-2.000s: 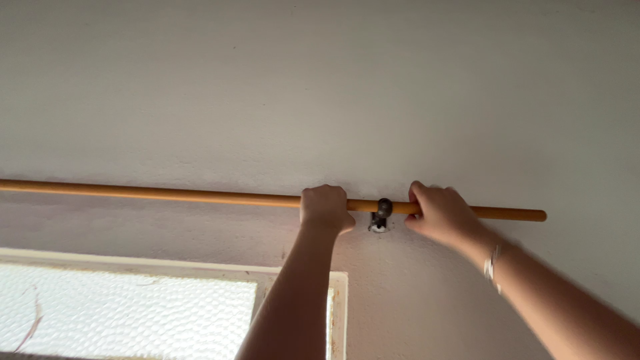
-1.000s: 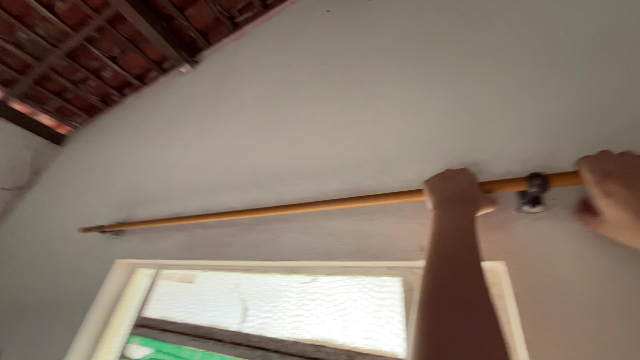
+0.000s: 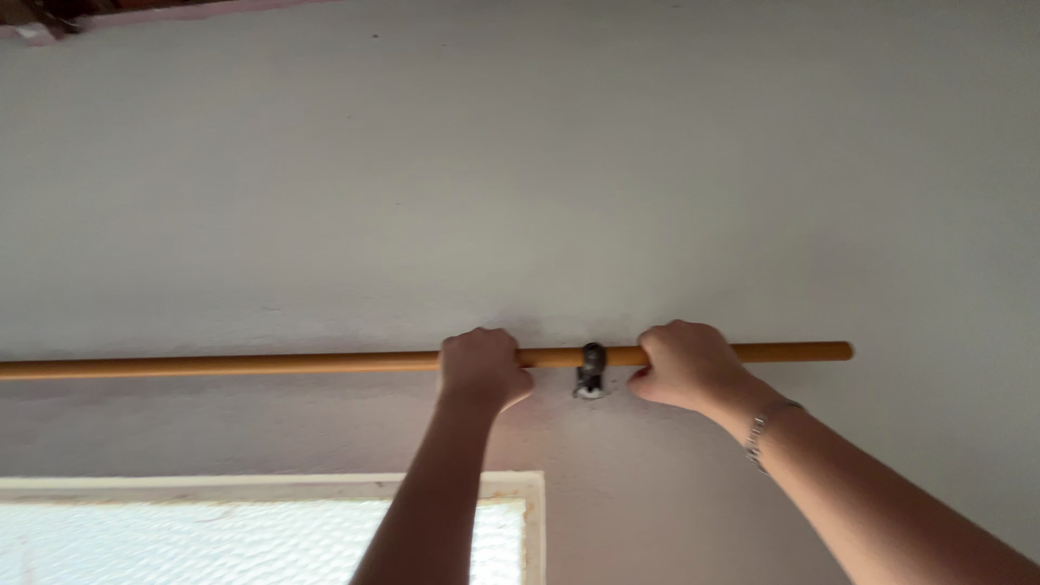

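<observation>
A long wooden curtain rod (image 3: pixel 244 363) runs across the wall above a window, its right end bare. A dark bracket (image 3: pixel 593 367) on the wall surrounds or supports the rod between my hands; whether the rod is seated in it I cannot tell. My left hand (image 3: pixel 481 366) is wrapped around the rod just left of the bracket. On the bracket's other side, my right hand (image 3: pixel 686 361) grips the rod, with a bracelet (image 3: pixel 762 429) on that wrist. The rod's left end lies outside the view.
Below the rod is a pale window frame (image 3: pixel 535 520) with bright textured glass (image 3: pixel 203 540), partly behind my left forearm. Roof timber (image 3: pixel 49 16) shows at the top left corner. The plain wall (image 3: pixel 520 179) extends above the rod.
The view has swung right since one second ago, when the rod's left end and more of the roof showed. Both hands remain on the rod, on either side of the bracket.
</observation>
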